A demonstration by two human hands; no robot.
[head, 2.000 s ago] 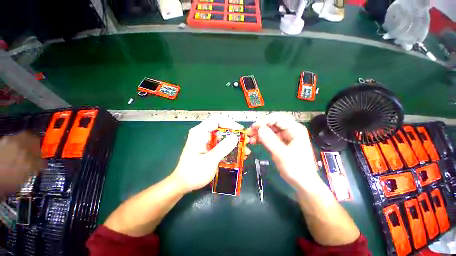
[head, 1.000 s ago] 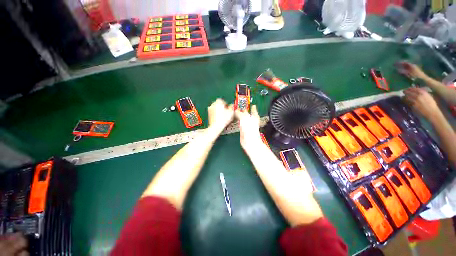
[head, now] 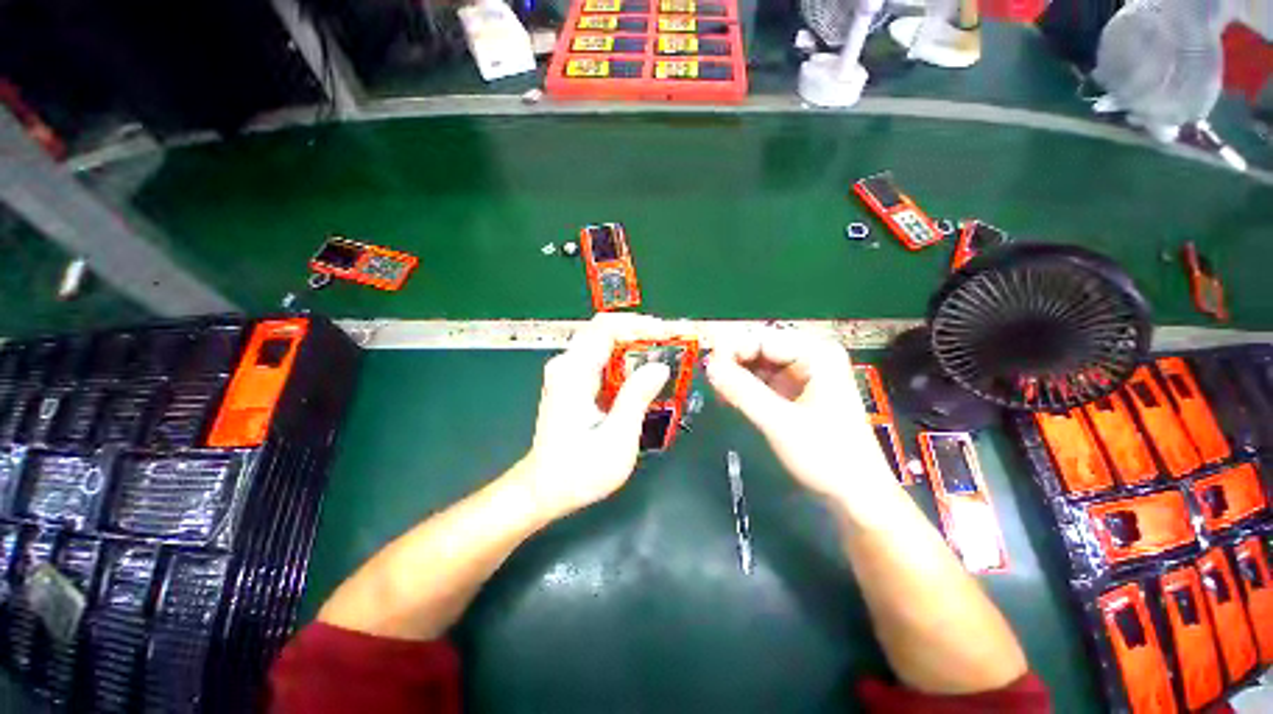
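My left hand [head: 593,426] holds an orange-rimmed phone unit [head: 683,366] over the green bench, with the thumb across its board. The unit's dark screen end points toward me; my palm hides part of it. My right hand [head: 796,412] is at the unit's upper right side, fingertips curled together. Whether a small part is between them is too small to tell. Thin tweezers [head: 739,509] lie on the bench below the hands.
Phone units [head: 610,265] lie on the green belt [head: 461,195] beyond the metal strip. Stacked black trays [head: 265,488] stand left, one orange cover on top. A black fan [head: 1040,328], a pale-faced unit [head: 963,499] and a tray of orange covers [head: 1145,523] are right.
One second ago both hands reached to the belt's near edge around a unit. Now they are back over the bench, a unit in my left hand. The camera view has swung back.
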